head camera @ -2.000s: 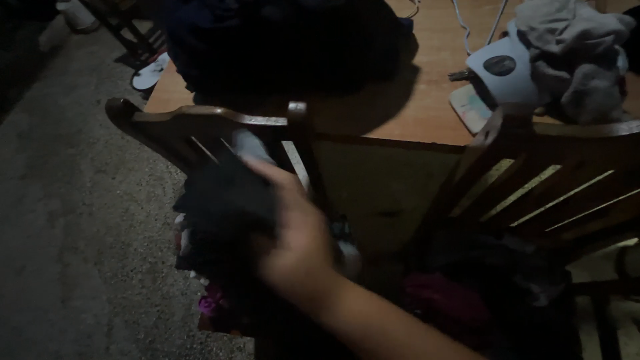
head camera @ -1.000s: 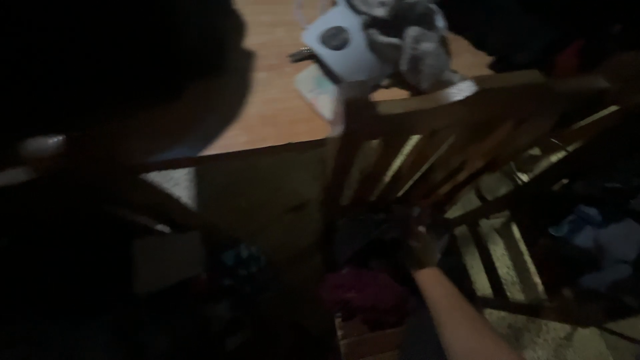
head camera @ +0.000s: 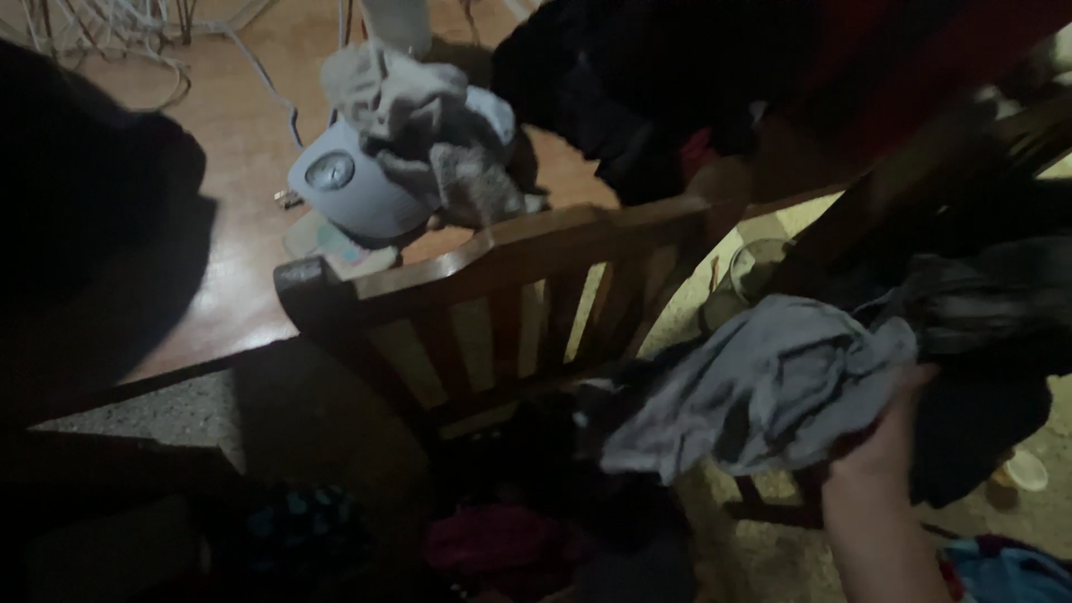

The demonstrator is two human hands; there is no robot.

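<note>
My right hand [head camera: 888, 440] is at the right, its fingers mostly hidden behind a crumpled grey cloth [head camera: 779, 377] that it grips. The cloth hangs over the seat side of a wooden chair with a slatted back [head camera: 519, 260]. Dark clothes and a magenta cloth [head camera: 502, 536] lie low beside that chair, in deep shadow. More dark grey cloth [head camera: 988, 293] is just beyond my hand; whether it touches the held cloth I cannot tell. My left hand is not in view.
The wooden table [head camera: 243, 276] bears a pale device with a round dial [head camera: 360, 184], grey cloths [head camera: 419, 117], white cables [head camera: 260, 67] and a heap of black cloth [head camera: 603, 92]. A large dark shape [head camera: 84, 218] covers its left side. Blue cloth [head camera: 1005, 574] lies at lower right.
The view has swung right. My right hand held a dark cloth two seconds ago; one second ago it was low by the dark clothes at the chair. Now the grey cloth is in it, raised.
</note>
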